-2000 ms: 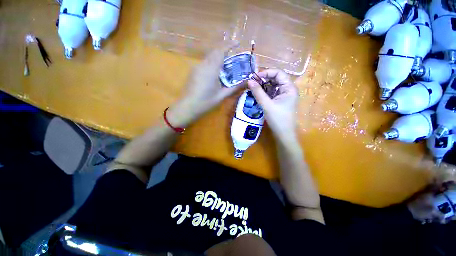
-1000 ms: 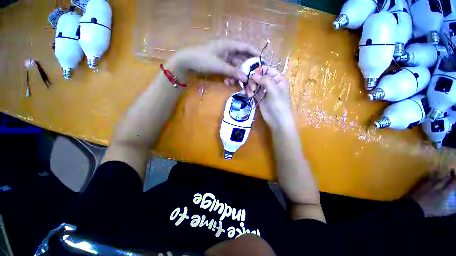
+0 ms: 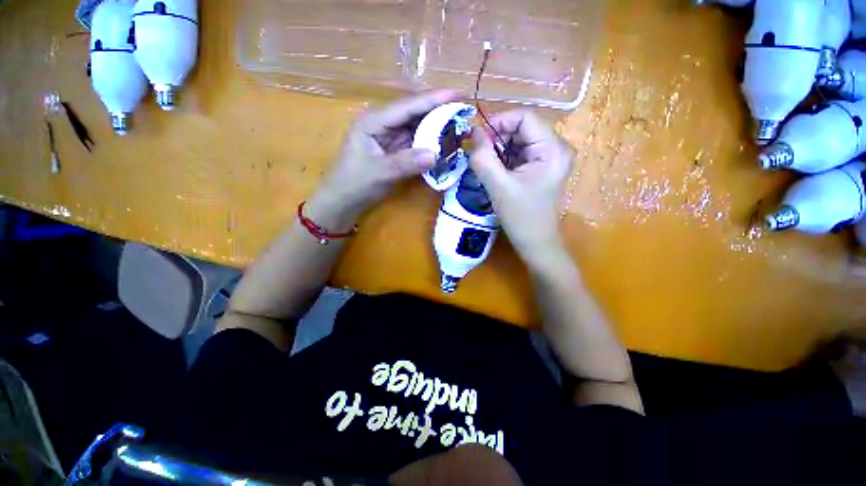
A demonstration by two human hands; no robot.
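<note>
My left hand (image 3: 385, 157) holds a white half-round head shell (image 3: 435, 128), its dark inner side turned to the right. My right hand (image 3: 520, 171) pinches thin red and dark lead wires (image 3: 485, 106) just right of the shell. One wire stands up past the fingers and ends in a small pale connector (image 3: 488, 46). A white bulb camera body (image 3: 462, 237) lies on the table below my hands, its screw base towards me and its open dark end partly under my right hand. What my right fingertips pinch exactly is too small to tell.
A clear plastic tray (image 3: 332, 71) lies beyond my hands. Several white bulb bodies (image 3: 793, 66) are piled at right. Two more (image 3: 164, 47) lie at upper left, near dark tweezers (image 3: 78, 126) and a thin stick tool (image 3: 53, 147). Part of another person shows at the right edge (image 3: 848, 365).
My left hand has drawn back to the left and turned the shell, so its inside shows. The wire with the pale connector stays upright above my right hand. The view has shifted a little.
</note>
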